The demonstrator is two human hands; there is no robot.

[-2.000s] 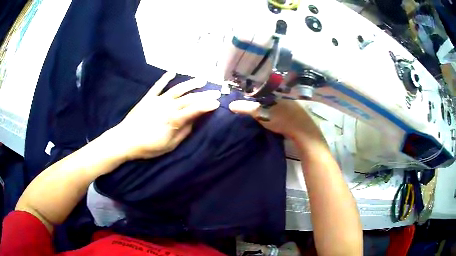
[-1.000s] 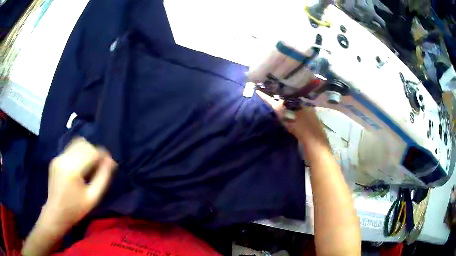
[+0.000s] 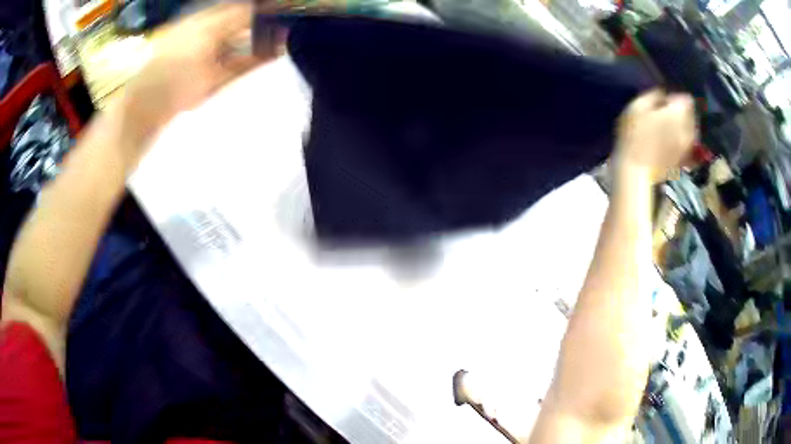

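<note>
Dark navy trousers (image 3: 434, 130) are stretched in the air between my two hands, above the white table. Their lower edge hangs towards the table and is blurred. My left hand (image 3: 208, 52) is at the upper left, blurred, closed on the cloth's left end. My right hand (image 3: 656, 130) is a fist at the upper right, closed on the cloth's right end. The sewing needle area is not in view.
The white table (image 3: 260, 286) lies below the cloth. More dark navy cloth (image 3: 165, 347) is at the lower left. A red crate (image 3: 35, 95) with black-and-white cloth stands at the far left. Mixed cloth and clutter (image 3: 720, 260) fill the right side.
The trousers have left the needle area and are lifted and spread. Both hands have moved up and apart, each now gripping an end. The view has turned, and the machine head has left the picture.
</note>
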